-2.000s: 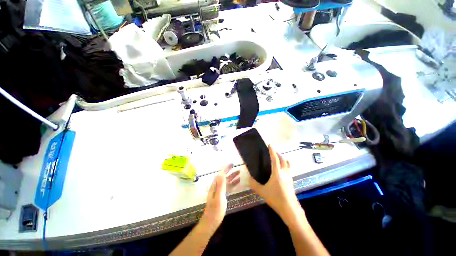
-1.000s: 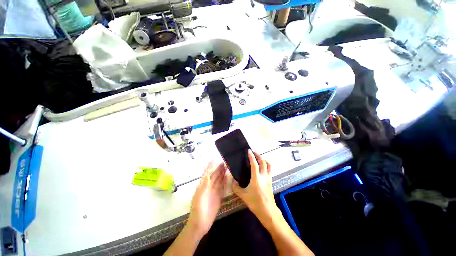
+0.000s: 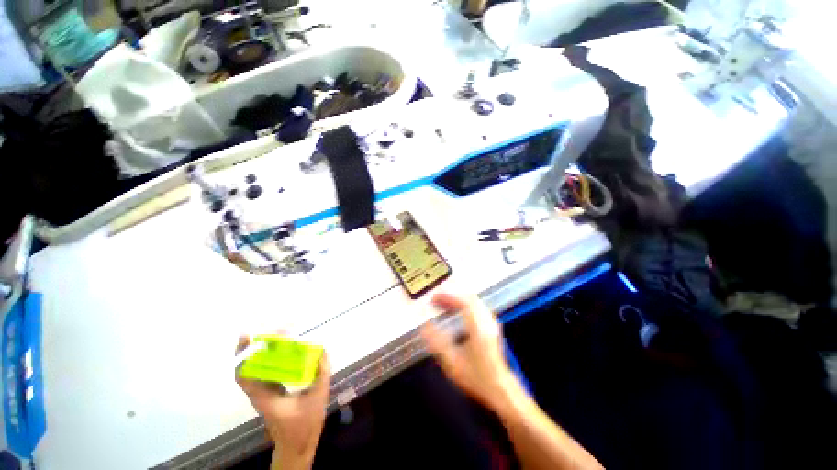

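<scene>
My left hand (image 3: 295, 415) is at the table's front edge, its fingers around a lime-green packet (image 3: 281, 360). My right hand (image 3: 466, 353) is bare, empty and slightly blurred, with its fingers apart at the front edge. The smartphone (image 3: 410, 254) lies on the machine bed just beyond my right fingertips, with a lit yellowish screen. Right of the phone, thread snips (image 3: 506, 234) lie near a small dark clip (image 3: 508, 255).
The white sewing machine head (image 3: 413, 151) lies behind the phone, with a black strip (image 3: 350, 178) draped over it. Dark cloth (image 3: 633, 138) hangs at its right end. A blue crate (image 3: 551, 292) is below the table's right edge. A scrap-filled trough (image 3: 390, 64) is behind.
The phone has left my right hand and lies on the bed, its screen now lit. My left hand has moved left and taken hold of the green packet. The camera view has shifted.
</scene>
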